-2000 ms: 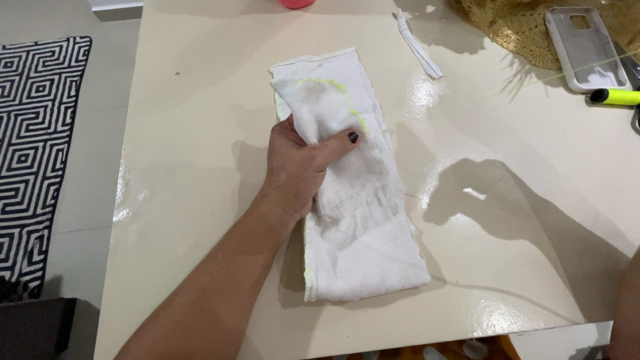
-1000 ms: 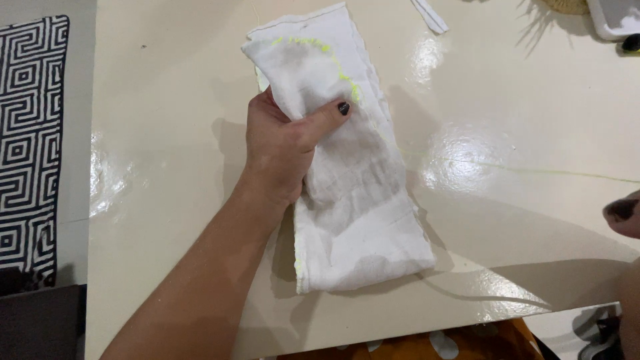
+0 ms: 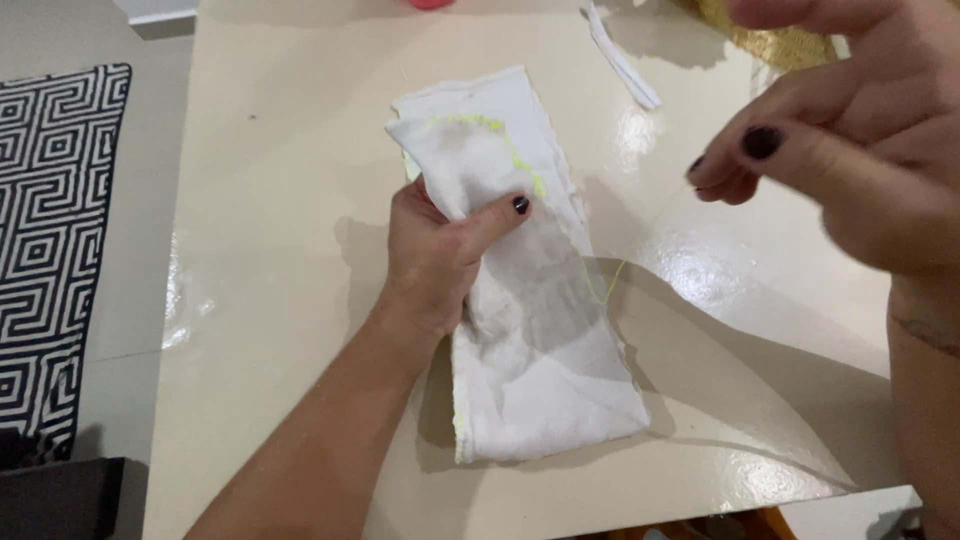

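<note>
My left hand (image 3: 450, 262) grips the left side of a folded white cloth (image 3: 555, 390), thumb on top and fingers underneath. Bright yellow-green stitches (image 3: 517, 154) run in a curve along the upper edge of the raised layer. From the cloth's right side a loose yellow-green thread (image 3: 611, 285) dips and rises toward my right hand (image 3: 840, 142), which is up at the right with thumb and fingertips close together. Whether a needle or the thread's end is pinched there cannot be made out.
A narrow white fabric strip (image 3: 622, 64) lies beyond the cloth on the glossy cream table (image 3: 300, 135). Gold lacy fabric (image 3: 780, 45) is at the back right, and part of a red object (image 3: 431, 2) shows at the top edge. A black-and-white patterned rug (image 3: 52, 247) is on the floor at left.
My right hand has come in from the right edge and is now raised over the table's right side. The left hand keeps its hold on the cloth.
</note>
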